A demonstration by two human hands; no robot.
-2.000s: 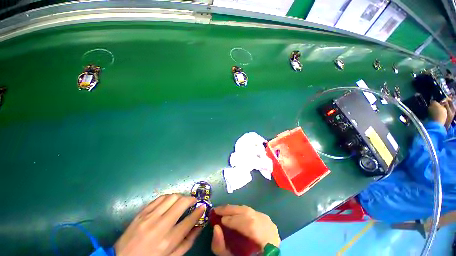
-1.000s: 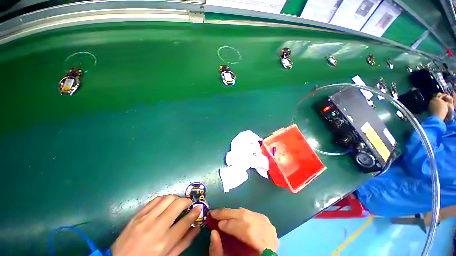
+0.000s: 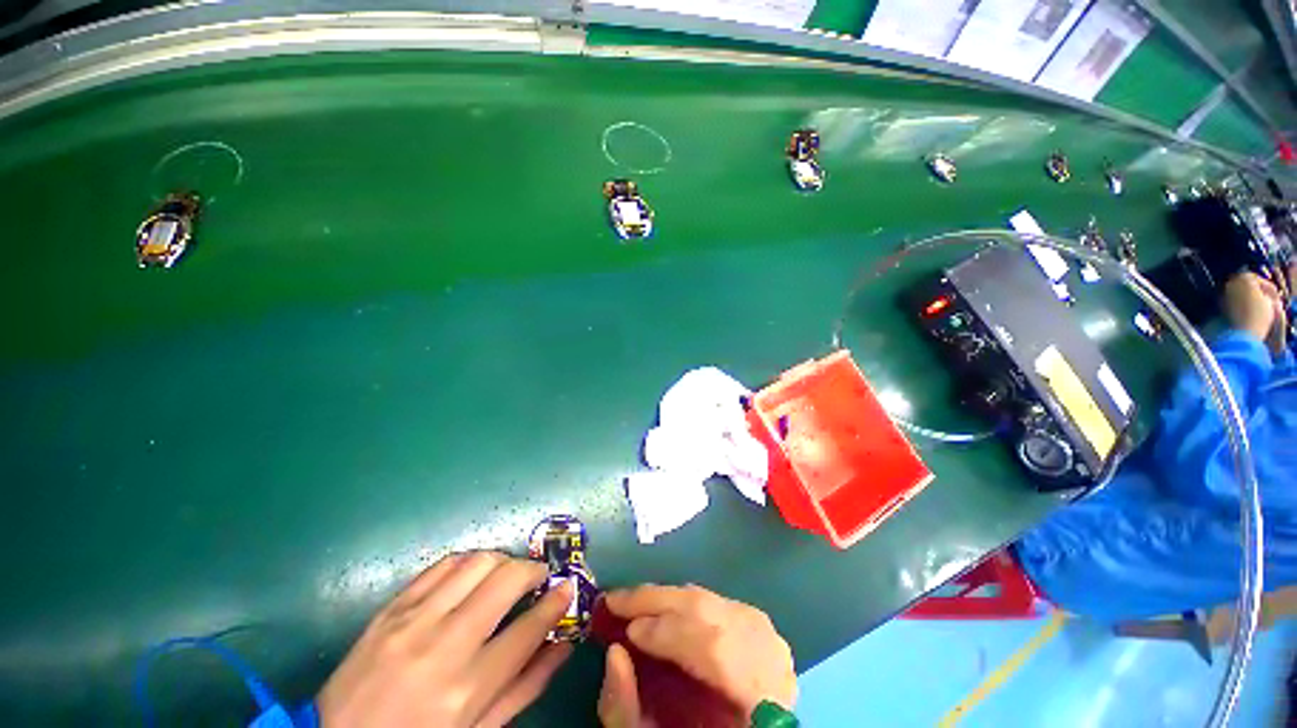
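An electronic assembly of two joined round parts (image 3: 561, 541) lies on the green bench at the bottom centre. My left hand (image 3: 448, 647) holds its lower part with the fingertips. My right hand (image 3: 704, 650) is closed around a dark red dispensing syringe (image 3: 680, 693), just right of the assembly. The syringe's tip is at the lower round part, but the exact contact is hidden by my fingers. The syringe's green cap (image 3: 774, 715) shows at the bottom edge, below my right hand.
A crumpled white cloth (image 3: 700, 441) touches a red bin (image 3: 849, 452). A black controller (image 3: 1031, 363) and clear hose (image 3: 1235, 469) are at the right. Assemblies (image 3: 629, 211) sit along the green belt (image 3: 398, 157). A blue cord (image 3: 214, 644) is lower left. A person's blue sleeve (image 3: 1209, 405) is far right.
The assemblies on the belt have shifted left in view. My hands stay at the same assembly with almost no movement, and the syringe stays in my right hand.
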